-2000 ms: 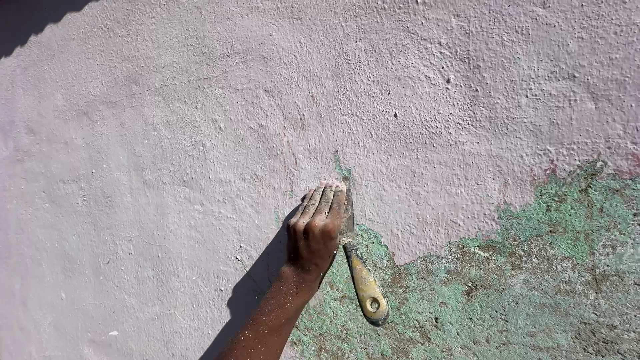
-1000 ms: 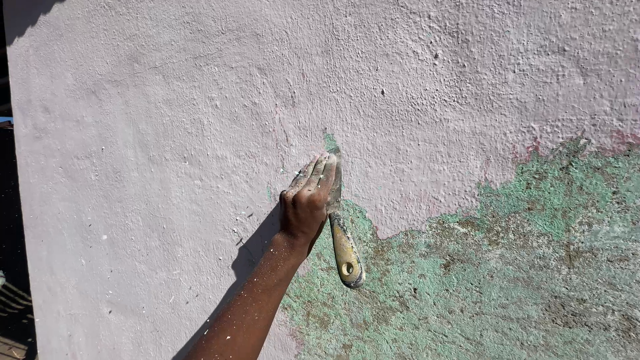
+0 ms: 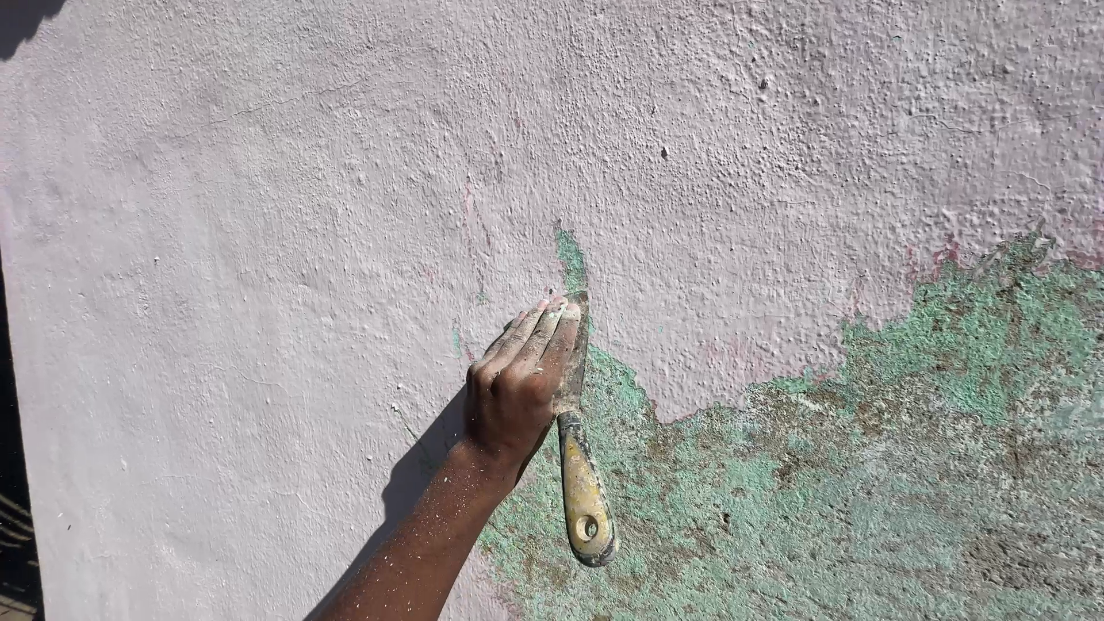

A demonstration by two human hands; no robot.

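Observation:
My left hand [image 3: 522,371], dusty with pale flecks, is closed around the blade of a putty knife [image 3: 585,483]. Its fingers point up and lie over the blade, and the thumb is hidden. The worn yellow and dark handle, with a hole in its end, hangs down to the right of the hand. The blade's upper end touches the painted wall [image 3: 345,216] at the foot of a narrow green strip [image 3: 571,259]. My right hand is out of view.
Pale lilac paint covers the upper and left wall. At the lower right is a rough green and brown patch [image 3: 776,500] with a ragged edge. Fine cracks and small bumps mark the surface. A dark gap [image 3: 13,466] lies beyond the wall's left edge.
My left hand and the putty knife are slightly lower on the wall than before, and more of the green strip shows above the blade. The grip looks the same.

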